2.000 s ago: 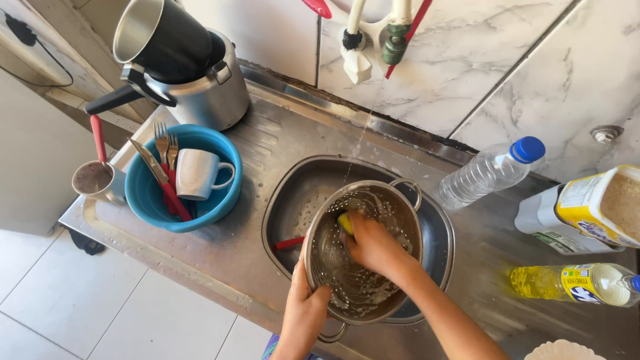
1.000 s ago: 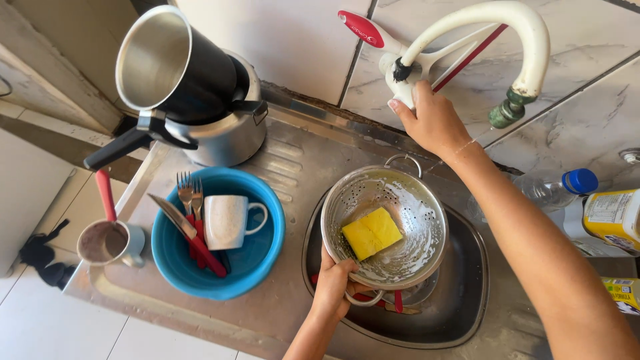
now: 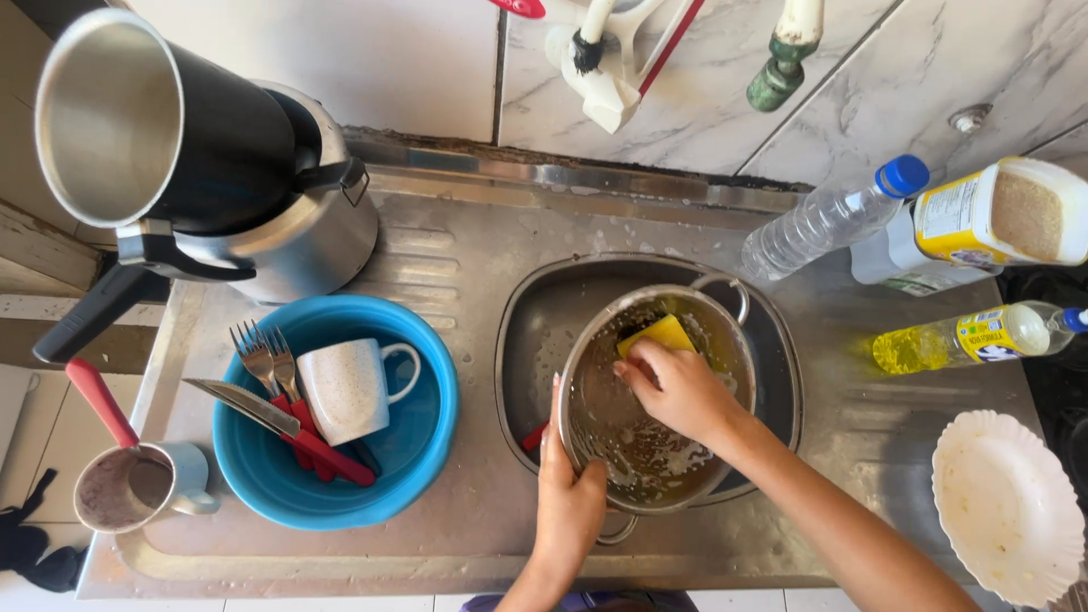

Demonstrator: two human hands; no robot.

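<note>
A metal colander (image 3: 659,399) with soapy suds inside is held tilted over the stainless steel sink (image 3: 544,314). My left hand (image 3: 571,501) grips its left rim, thumb on the near side. My right hand (image 3: 680,391) reaches inside and holds a yellow sponge (image 3: 665,334) against the inner wall. A red handle (image 3: 534,436) shows in the sink, left of the colander; the rest of that item is hidden. Above, the white faucet (image 3: 603,85) is on the wall, and its spout end (image 3: 775,76) shows no water running.
At left, a blue basin (image 3: 425,476) holds a white mug (image 3: 347,391), forks and knives. Beside it are a dirty cup (image 3: 140,489) and stacked pots (image 3: 255,204). To the right are an empty plastic bottle (image 3: 820,221), a yellow detergent bottle (image 3: 969,338), a tub (image 3: 960,217) and a scalloped bowl (image 3: 1011,510).
My right hand has come down from the faucet into the colander and taken hold of the sponge, which lay loose there. My left hand stays on the colander, which is now tilted.
</note>
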